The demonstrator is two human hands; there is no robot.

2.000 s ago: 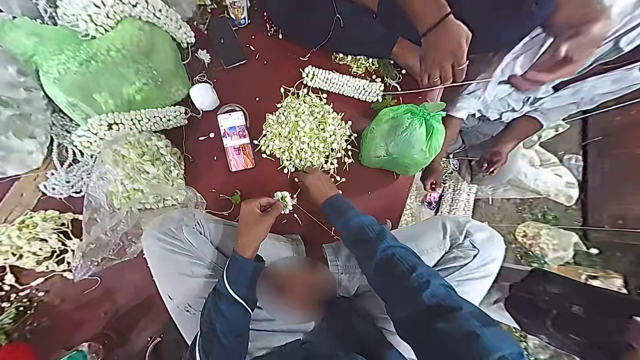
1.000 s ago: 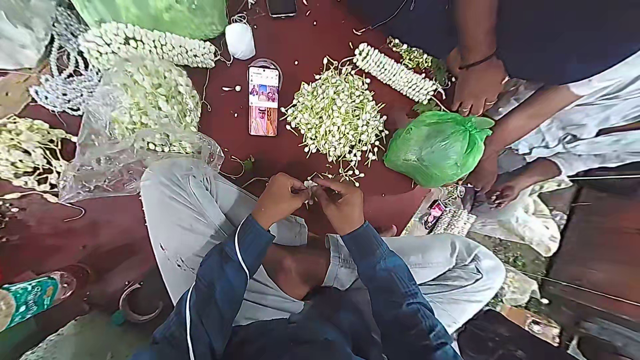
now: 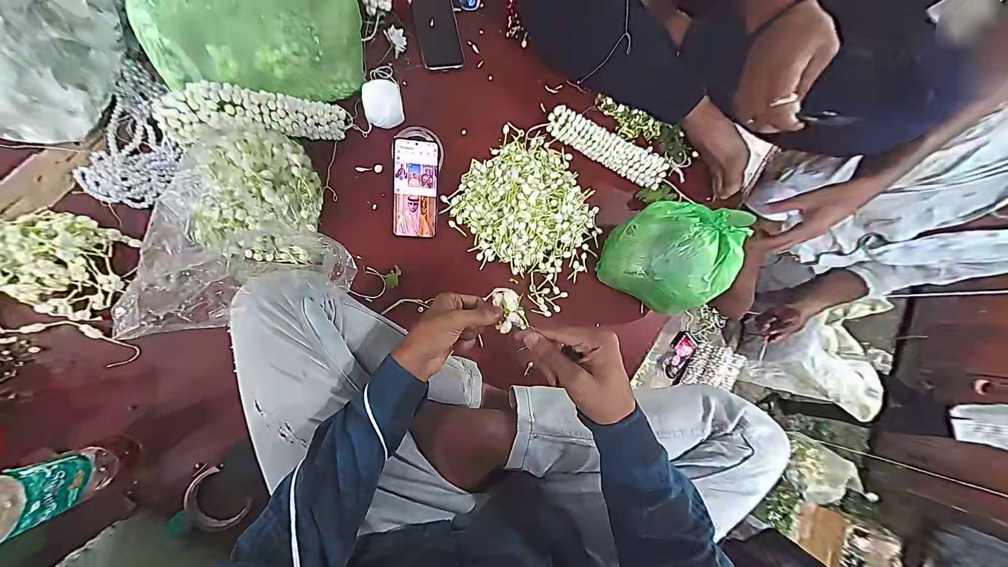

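Note:
Between thumb and fingers, my left hand pinches a small cluster of white flower buds above my lap. My right hand is just right of the cluster, thumb and forefinger pressed together at its lower edge; whatever lies between them is too small to tell. Beyond my hands, a heap of white buds with green stems lies on the dark red surface. A strung white bud garland rests behind the heap, and a tied green plastic bag is to its right.
Left of the heap lie a lit smartphone, a white thread spool and a clear plastic bag of buds. A large green bag is at the back left, a bottle at lower left. Other people's hands and legs occupy the right side.
My right hand was at the bud heap two seconds ago, then came to my left hand. Now the two hands are slightly apart, with the cluster showing between them.

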